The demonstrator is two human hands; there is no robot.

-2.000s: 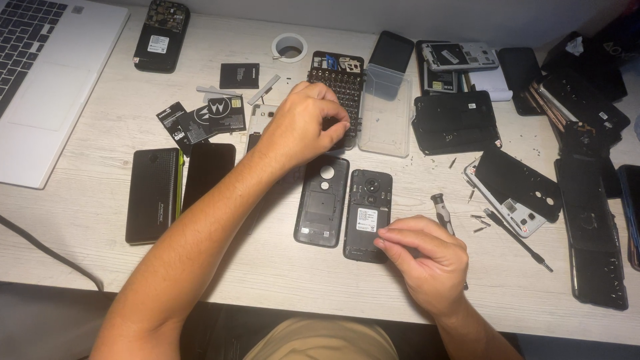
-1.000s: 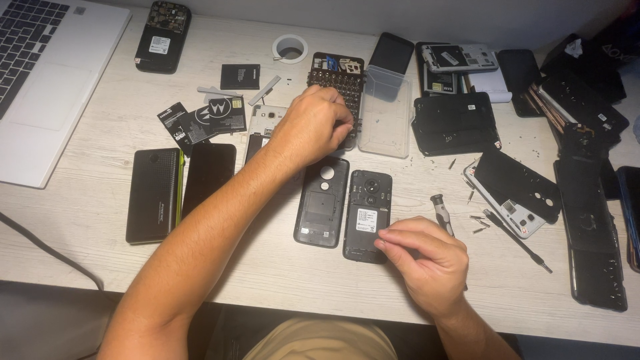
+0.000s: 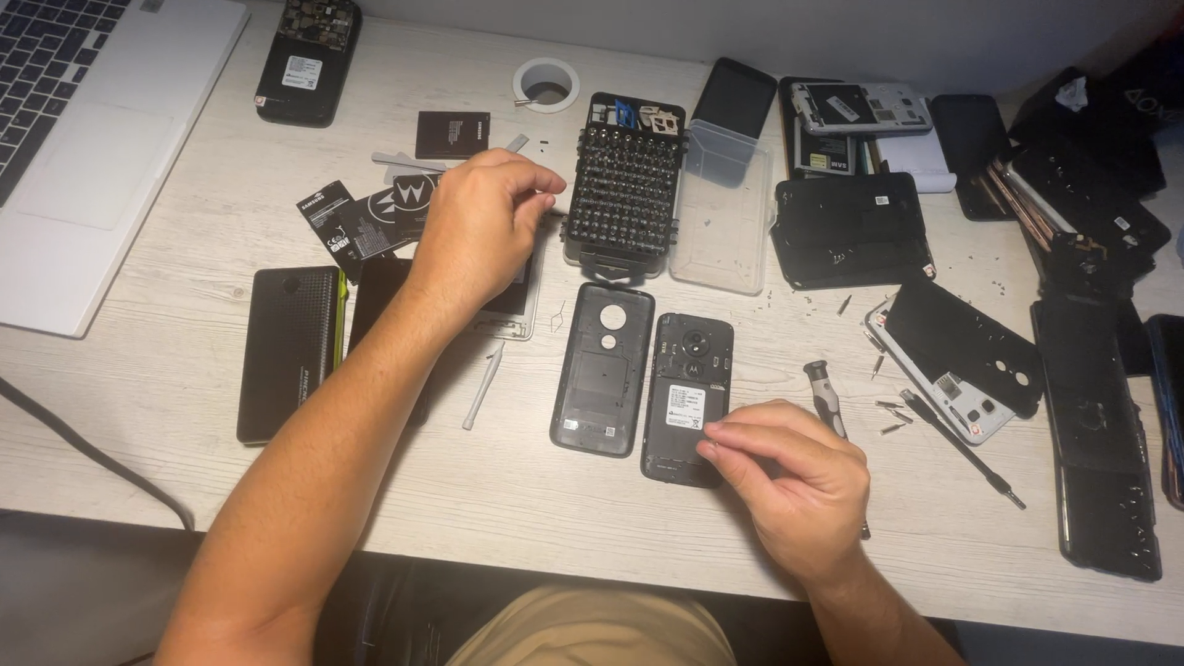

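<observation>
My left hand (image 3: 490,222) hovers left of the black screwdriver bit case (image 3: 622,185), thumb and forefinger close together; whether a small bit is between them I cannot tell. Thumb and forefinger of my right hand (image 3: 795,472) pinch together over the lower right of a black Motorola phone (image 3: 661,361) with its back off; anything held there is too small to make out. The removed back cover (image 3: 592,398) lies to the phone's left. A screwdriver handle (image 3: 823,398) lies partly behind my right hand. The case's clear plastic lid (image 3: 721,250) rests open beside it.
A laptop (image 3: 139,166), loose batteries (image 3: 451,135) and a black power bank (image 3: 282,361) lie at left. Stacked phone parts (image 3: 860,106), loose bits (image 3: 893,416), a flexible extension shaft (image 3: 962,449) and a phone frame (image 3: 902,356) occupy the right. A white plastic tool (image 3: 483,388) lies near my left forearm.
My left hand has moved left, off the bit case, whose rows of bits are now uncovered. My right hand has stayed over the phone.
</observation>
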